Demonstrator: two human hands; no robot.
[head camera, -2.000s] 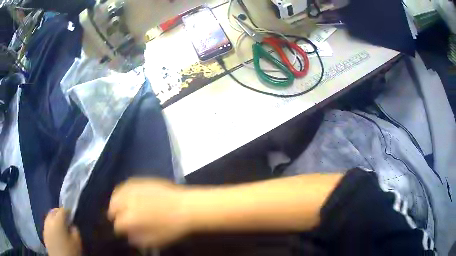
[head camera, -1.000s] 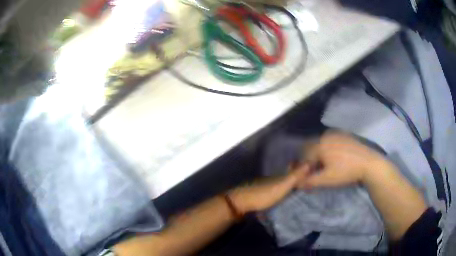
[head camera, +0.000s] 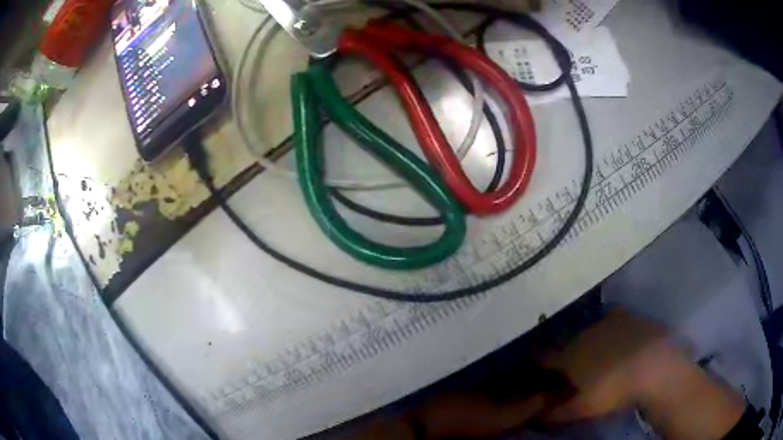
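My right hand is blurred at the lower right, below the table's front edge, over pale blue-grey cloth. My left hand is dark and blurred, meeting or overlapping the right one, with its forearm along the bottom edge. The fingers are not clear, so I cannot tell what either hand holds. A pale mottled lining panel lies at the left, running down past the table's edge, with dark navy cloth beside it.
Scissors with green and red handles lie on the white table. A lit phone lies behind, its black cable looping around the handles. White printed labels lie right of them. A printed ruler runs along the front edge. A red object is at top left.
The view has moved closer to the table, so scissors and phone look larger. My hands, at the left cloth two seconds ago, came together at the right and now appear lower in the picture.
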